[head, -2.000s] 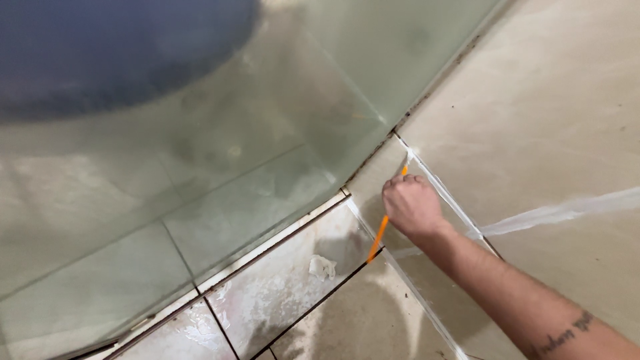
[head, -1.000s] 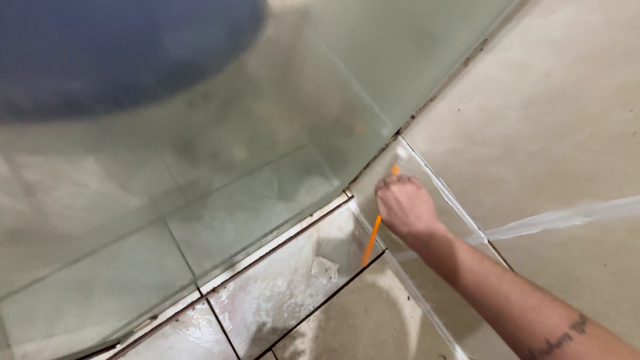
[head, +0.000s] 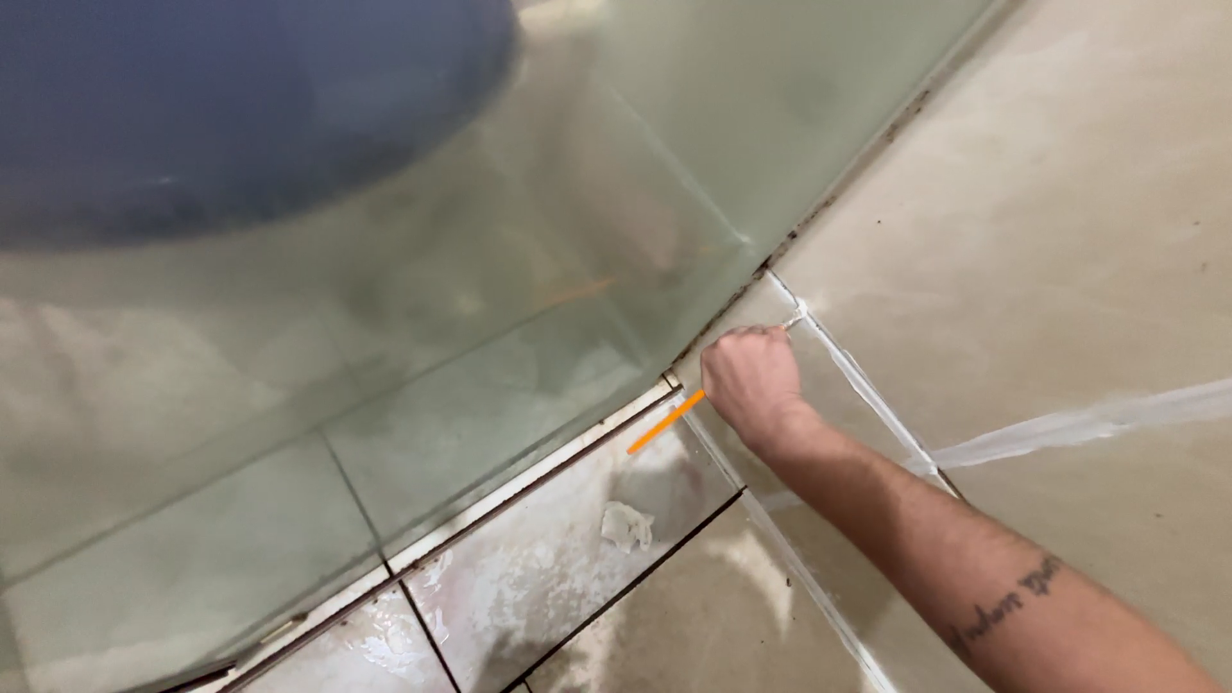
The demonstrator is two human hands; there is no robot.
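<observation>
My right hand [head: 756,380] is closed around a thin tool with an orange handle [head: 664,423], probably a small brush. Its handle sticks out to the lower left of the fist, and its pale tip touches white paste in the joint [head: 801,313] between wall tiles, near the edge of the glass panel. White paste runs on down this joint, and a wide white smear [head: 1088,423] crosses the tiles at the right. A lump of white paste [head: 626,526] lies on the wet tile below the handle. My left hand is out of the frame.
A greenish glass panel [head: 500,385] fills the upper left, with a large blue rounded object [head: 241,106] seen through it. Along its lower edge runs a pale sill strip [head: 520,481] with dark, dirty seams. Dark open joints divide the tiles below.
The tool has swung from a steep angle to a flatter slant, and its tip has moved onto the joint beside the hand. My right hand stays closed on it.
</observation>
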